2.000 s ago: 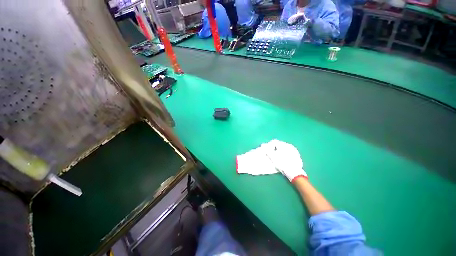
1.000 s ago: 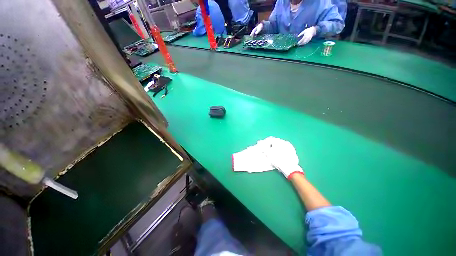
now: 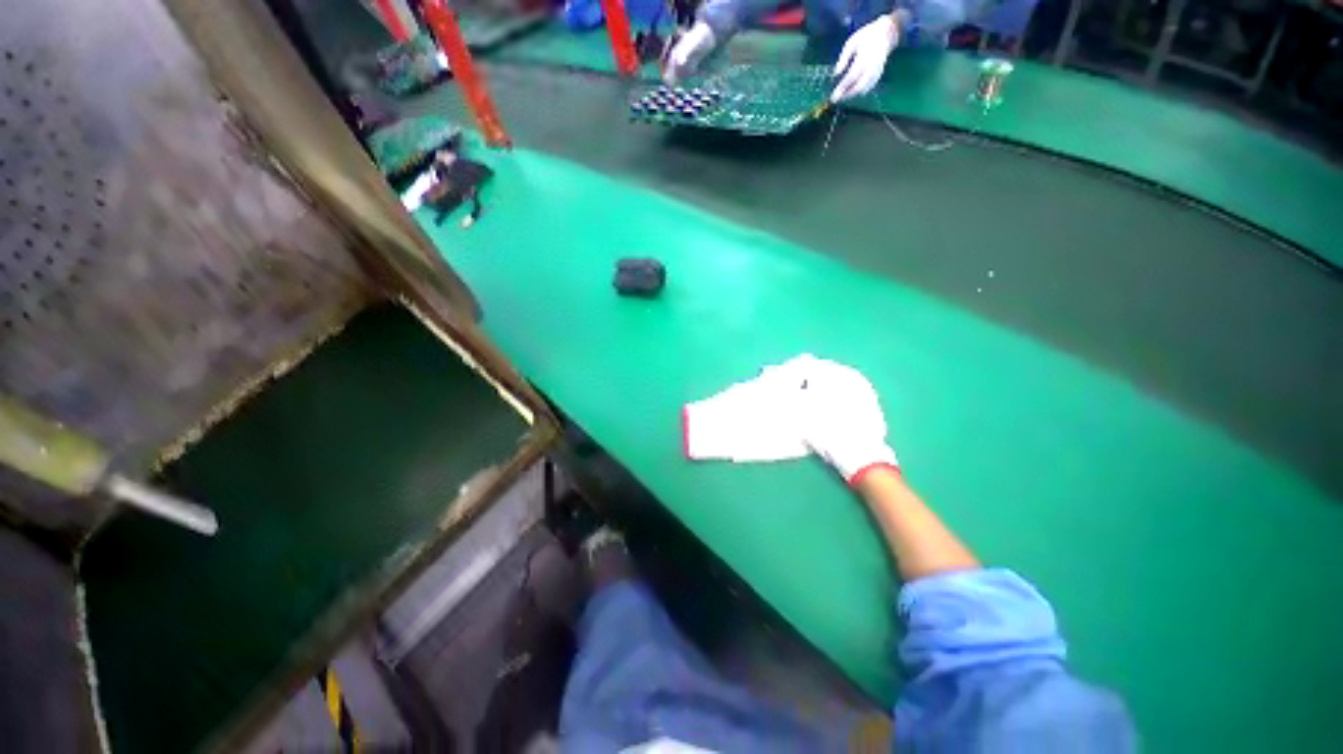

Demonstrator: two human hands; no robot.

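Note:
My right hand, in a white knitted glove with a red cuff edge, rests on the bright green bench top. It lies on or against an empty white glove that is flat on the bench with its red cuff edge to the left. The two whites merge, so whether my fingers grip it cannot be told. My left hand is not in view.
A black lump sits on the bench. The booth's dark green mat and a nozzle are at left. Across the conveyor, a person's gloved hands hold a circuit board. Wire spool stands behind.
The view has tilted down. The person opposite has brought the circuit board lower and out over the conveyor. My right hand has stayed at the empty glove.

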